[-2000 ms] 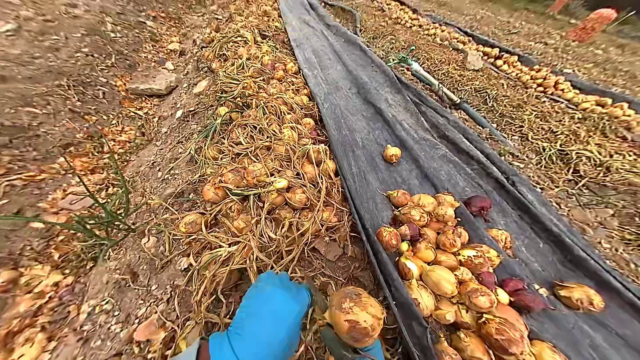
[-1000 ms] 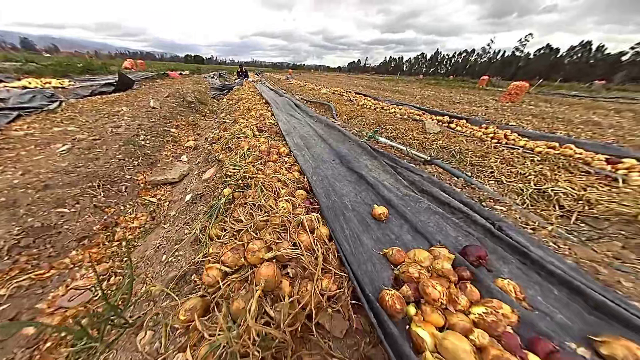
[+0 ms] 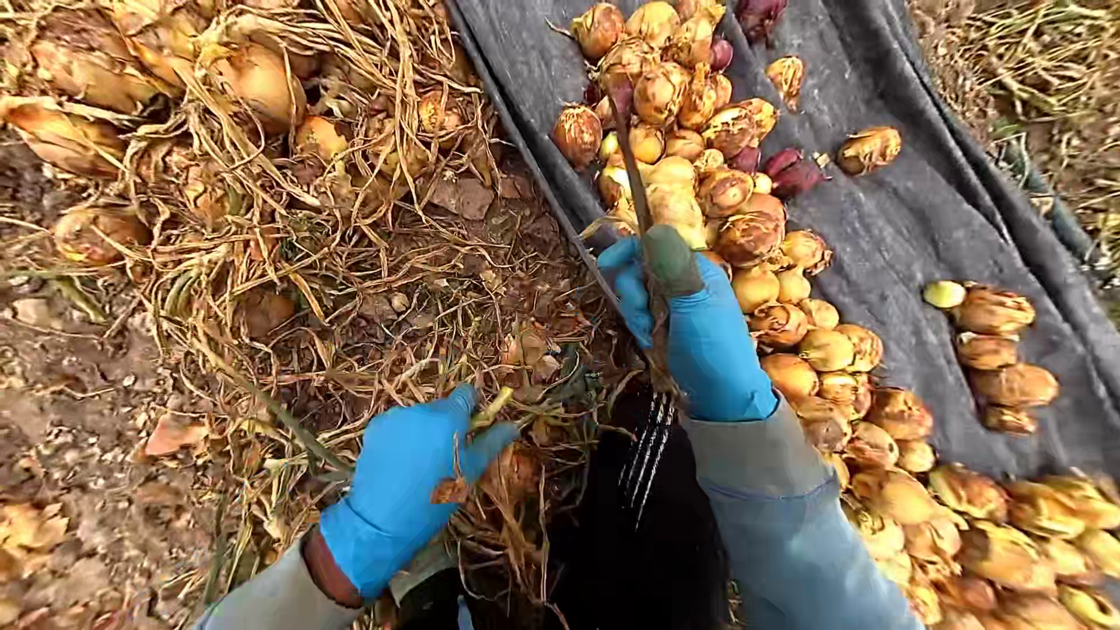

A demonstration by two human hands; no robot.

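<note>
My left hand [image 3: 411, 486], in a blue glove, is at lower centre above dry stalks and soil, with a short yellow-green onion stalk [image 3: 493, 408] between thumb and finger. Further up and to the right, my right hand [image 3: 691, 324] wears a blue glove with a dark green cover on the thumb. It grips a long, thin, dark, tapered thing [image 3: 636, 175]; whether this is a blade or a dry stem I cannot tell. Beside that hand, a heap of mostly yellow onions [image 3: 748, 232] lies on dark fabric [image 3: 884, 262]. Some red onions [image 3: 794, 173] lie among them.
Unsorted onions with long dry leaves [image 3: 262, 83] cover the ground at upper left. A small group of onions [image 3: 1015, 385] lies apart on the fabric at right, with more onions [image 3: 1006, 547] at lower right. Bare soil [image 3: 79, 411] shows at left.
The view has swung down from the field to the ground close by. Both hands are in view again; the large onion by the right hand two seconds ago is no longer in it.
</note>
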